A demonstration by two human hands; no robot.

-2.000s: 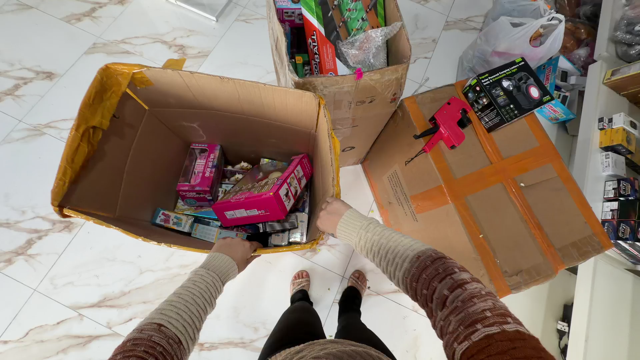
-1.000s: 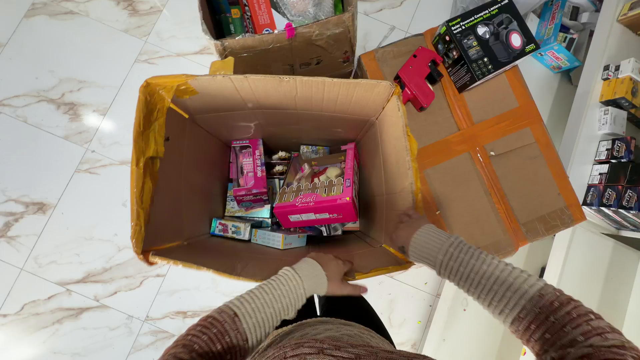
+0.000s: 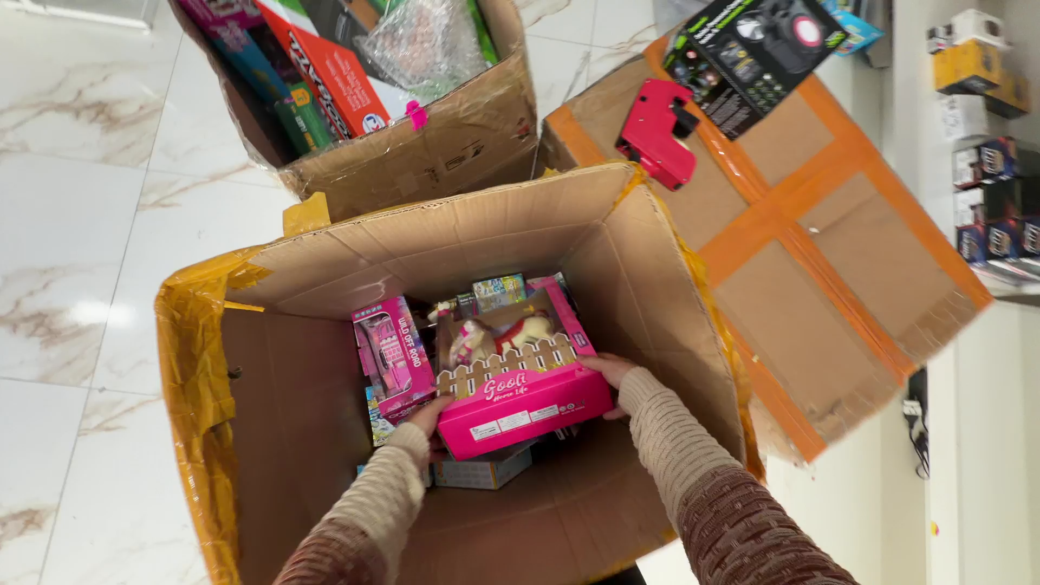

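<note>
Inside a deep cardboard carton [image 3: 284, 406] edged with yellow tape, both hands grip a pink toy box [image 3: 528, 414] with horse figures and a small picket fence behind its window. My left hand [image 3: 429, 418] holds its left end; my right hand [image 3: 611, 378] holds its right end. Left of it stands another pink toy box [image 3: 394, 357] showing a toy vehicle. Smaller boxes lie around and beneath, among them a light blue and grey box [image 3: 483, 471] under the front edge and a patterned box [image 3: 499, 290] behind.
Behind stands a second carton [image 3: 422, 154] filled with toy boxes. To the right, a closed carton [image 3: 861, 252] with orange tape bears a red tape-gun-like tool [image 3: 656, 134] and a black lamp box [image 3: 751, 57]. Shelves with small boxes [image 3: 985, 162] line the right side; marble tiles [image 3: 89, 244] cover the floor.
Both hands have left the carton's near rim and reached inside, taking hold of the pink horse toy box. The view has moved closer to the carton.
</note>
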